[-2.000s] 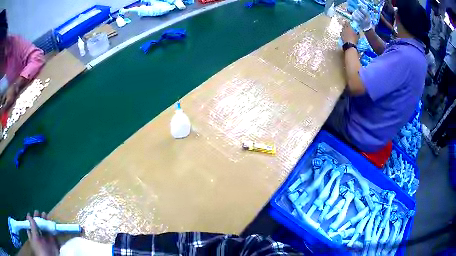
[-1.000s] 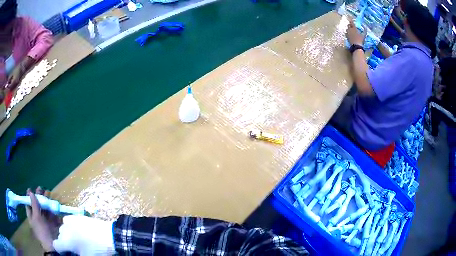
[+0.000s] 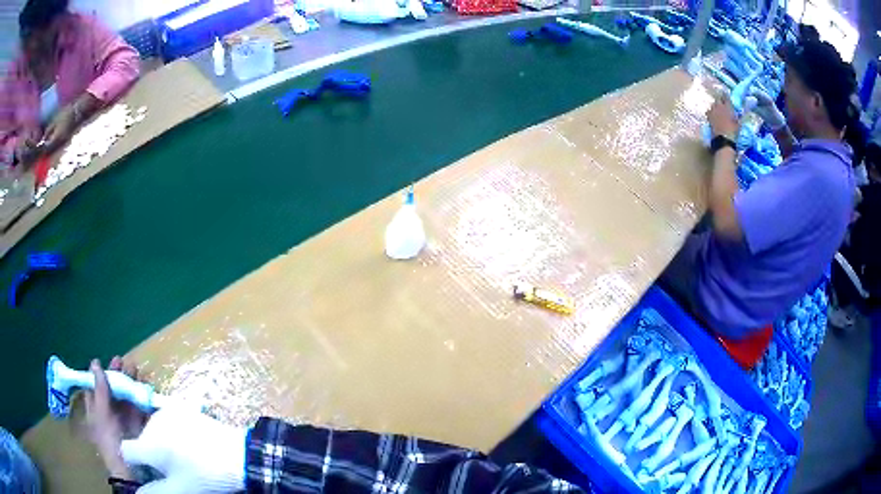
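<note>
A pale-blue leg and foot piece (image 3: 124, 387) lies sideways at the lower left, its flared foot to the left. My bare left hand (image 3: 102, 417) holds it around the middle. My right hand (image 3: 184, 446), in a white knitted glove, is beside the piece's narrow right end; its fingers are not clear, so its grip cannot be told. A white glue bottle (image 3: 405, 232) with a blue tip stands upright on the cardboard (image 3: 338, 328). A yellow utility knife (image 3: 544, 298) lies to its right.
A deep-blue tote (image 3: 570, 439) full of pale-blue parts is at the lower right. A person in purple (image 3: 787, 232) works beyond it. The green belt (image 3: 222, 183) carries dark-blue parts (image 3: 326, 90). A person in pink (image 3: 97, 63) sits opposite, by flat white pieces (image 3: 92, 145).
The view has shifted, so the bottle and knife appear farther right. The piece is still in my left hand; my gloved right hand is now closer to its narrow end.
</note>
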